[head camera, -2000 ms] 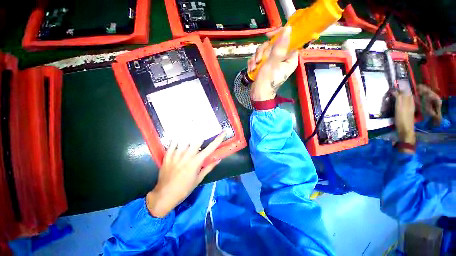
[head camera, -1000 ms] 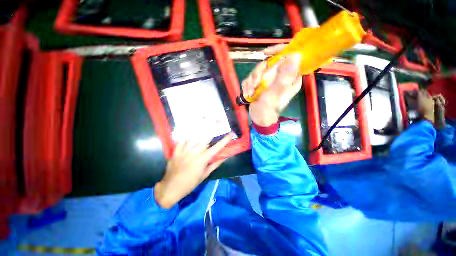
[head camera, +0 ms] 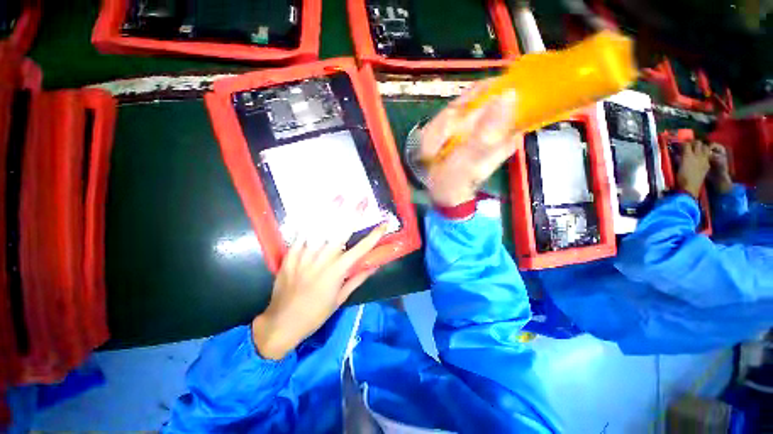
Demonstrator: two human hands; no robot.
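An open-backed tablet [head camera: 250, 144] lies tilted in a red foam frame [head camera: 230, 161] on the green bench, its white battery [head camera: 318, 178] facing up and its circuit board [head camera: 298, 112] at the far end. My left hand [head camera: 309, 284] rests on the near edge of the frame and tablet, fingers spread, holding no tool. My right hand [head camera: 470, 140] grips the yellow-orange electric screwdriver [head camera: 568, 80], right of the tablet. It is blurred, and the driver tip is hidden or too blurred to see. The dark round screw tray [head camera: 415, 153] shows partly behind my right hand.
Red framed stacks [head camera: 59, 229] stand at the left. A red-framed tablet [head camera: 561, 191] and a white-framed one [head camera: 629, 161] lie at the right. Framed tablets [head camera: 212, 25] are on the conveyor beyond its whitish edge [head camera: 157, 86]. A co-worker's hands [head camera: 695, 165] are at far right.
The screwdriver is held flatter, its rear end farther right than two seconds ago. My left hand stays on the frame. The co-worker's hands have moved from the white-framed tablet to the one farther right.
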